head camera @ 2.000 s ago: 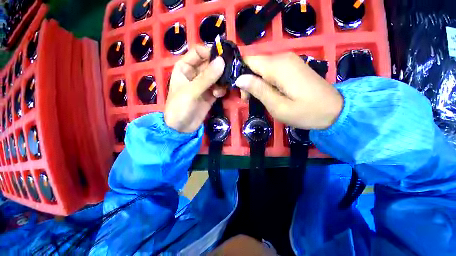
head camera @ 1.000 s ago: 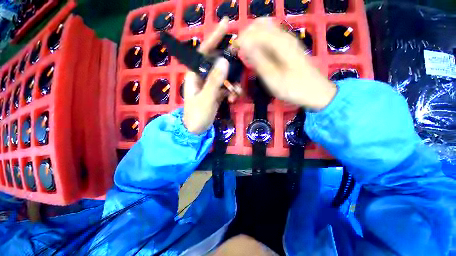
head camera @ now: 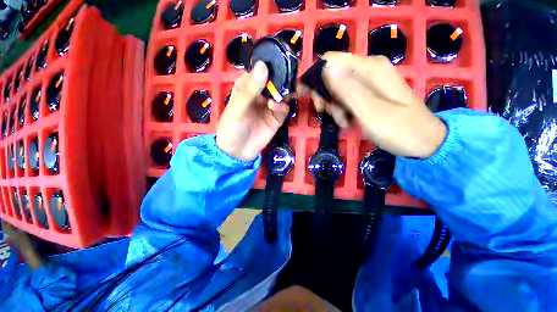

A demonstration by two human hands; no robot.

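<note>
My left hand (head camera: 247, 116) holds a round watch head (head camera: 273, 61) with a black glossy face and an orange pull tab at its lower edge, above the foam tray (head camera: 238, 79). No strap shows on it. My right hand (head camera: 382, 100), slightly blurred, holds a black watch strap (head camera: 314, 78) in its fingertips, just right of the watch head; a small gap shows between them. Strapped watches, one of them (head camera: 325, 165), lie along the tray's near edge with their straps hanging over it. Other pockets hold watch heads with orange tabs.
Stacked foam trays (head camera: 98, 134) filled with watch heads stand at the left. A bag of straps (head camera: 525, 91) in shiny clear plastic lies at the right. Part of another person, a blue sleeve (head camera: 52, 283) and a hand, shows at the lower left.
The watch head in my left hand has turned, its orange tab now at the bottom. The strap that stuck out to the upper left no longer shows there; my right hand now holds a strap.
</note>
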